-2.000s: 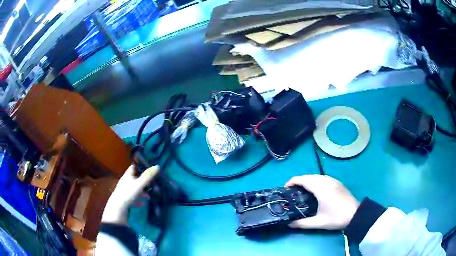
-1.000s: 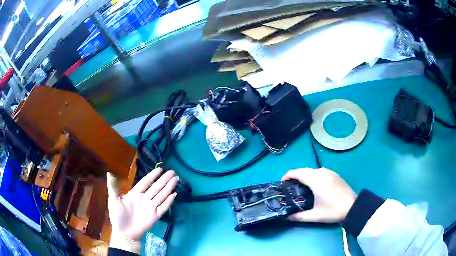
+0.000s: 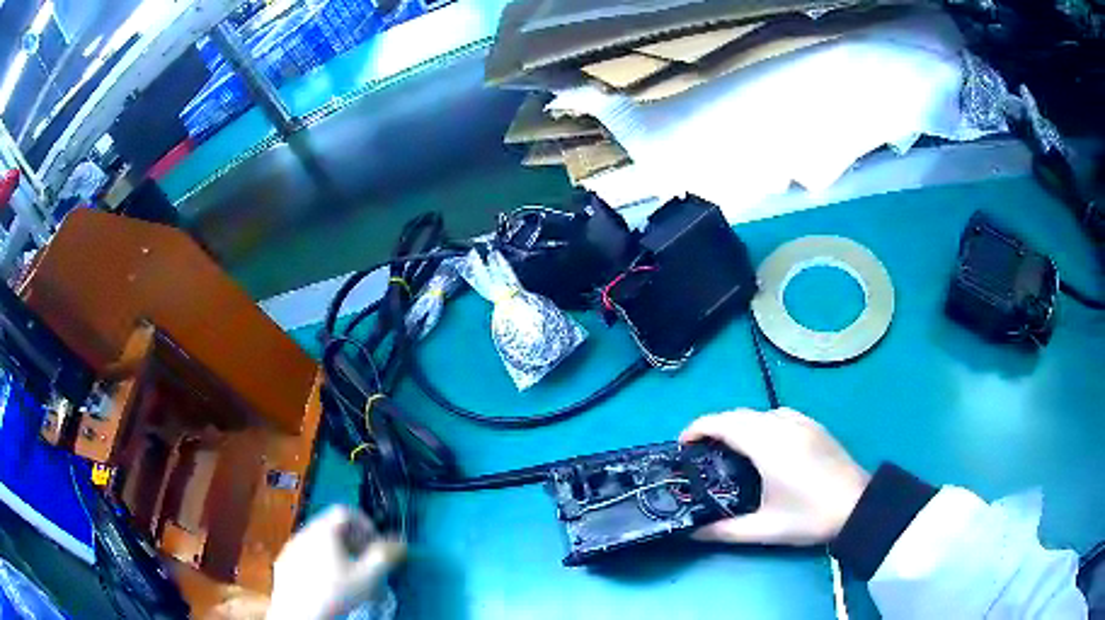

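Observation:
My right hand (image 3: 794, 478) holds a black electrical unit (image 3: 642, 499) by its right end, low over the green bench, its open side with thin wires facing up. A thick black power cable (image 3: 509, 472) runs left from it to coiled cables with small yellow bands. My left hand (image 3: 333, 567) is blurred at the lower left, beside the coiled cables and over a crinkled clear-silver bag; whether it grips anything cannot be told. More black units (image 3: 691, 279) lie behind, with a silver-wrapped connector (image 3: 530, 336).
A tan tape roll (image 3: 778, 297) lies right of the rear units. Another black unit (image 3: 1001, 281) is at the right. An orange-brown fixture (image 3: 182, 309) stands at the left. Cardboard and foam sheets (image 3: 776, 115) are stacked at the back edge.
My left hand was at the coiled cables, then open with palm up, and is now lower, blurred and with curled fingers. My right hand keeps its hold on the unit.

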